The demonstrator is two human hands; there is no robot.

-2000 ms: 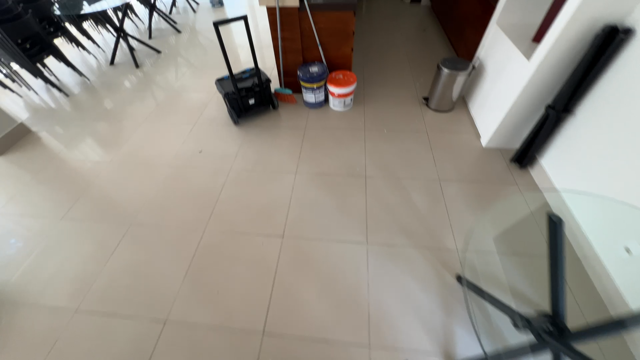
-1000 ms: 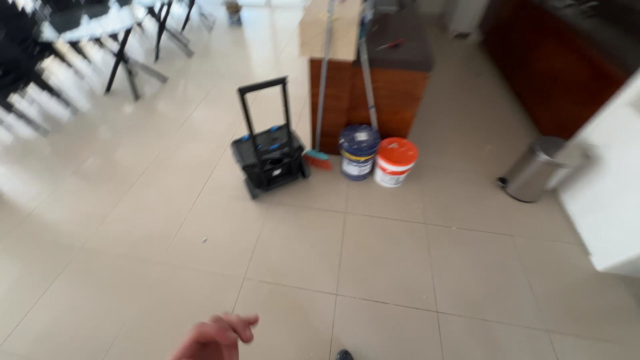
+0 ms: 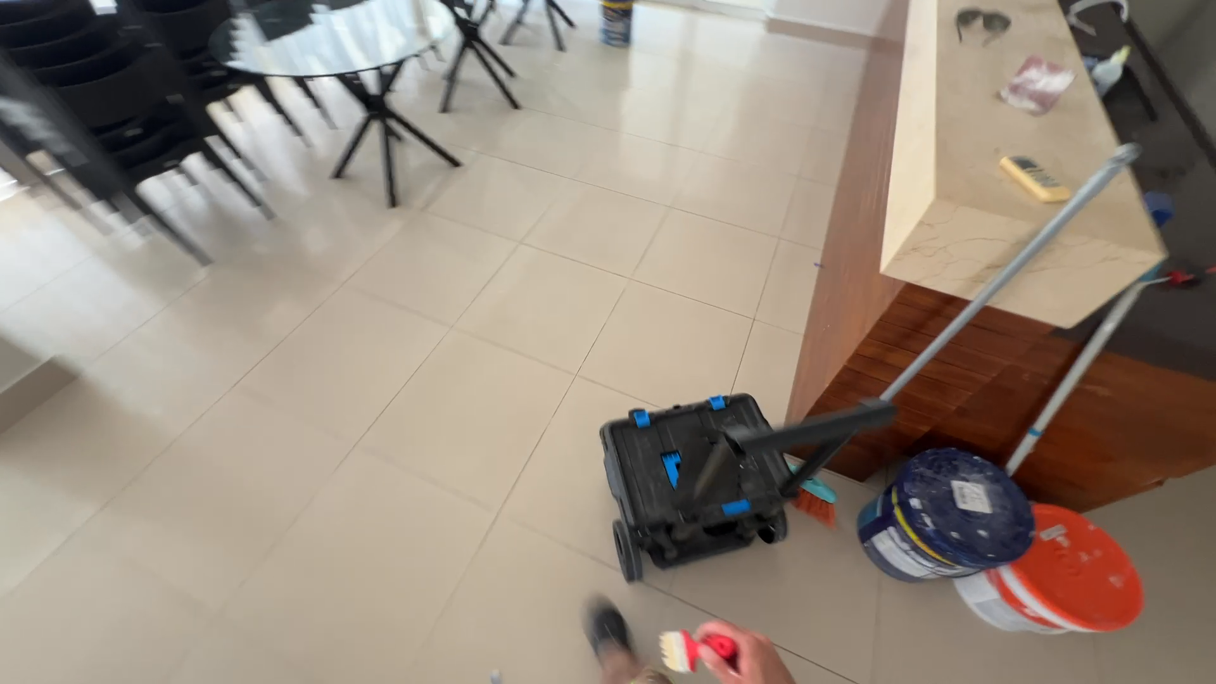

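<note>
Near the bottom edge my right hand (image 3: 750, 655) grips the red handle of a paintbrush (image 3: 679, 652) with pale bristles, which point left. My left hand is out of view. Above the brush stands a black wheeled toolbox (image 3: 698, 461) with blue latches and a raised pull handle (image 3: 817, 427). To its right are a dark blue lidded bucket (image 3: 959, 503) and a white bucket with an orange-red lid (image 3: 1078, 570). A broom (image 3: 815, 499) with orange bristles is behind the toolbox handle. My shoe (image 3: 606, 622) is left of the brush.
A stone counter (image 3: 1007, 228) on a wood base holds sunglasses (image 3: 983, 21), a yellow device (image 3: 1034, 179) and a crumpled packet (image 3: 1037, 84). A grey pole (image 3: 1007, 271) leans on it. Glass tables (image 3: 332, 38) and stacked black chairs (image 3: 123, 104) stand upper left.
The view has turned and come nearer to the toolbox and buckets. A hand seen at the lower left one second ago is gone, and my right hand with the paintbrush has come into view.
</note>
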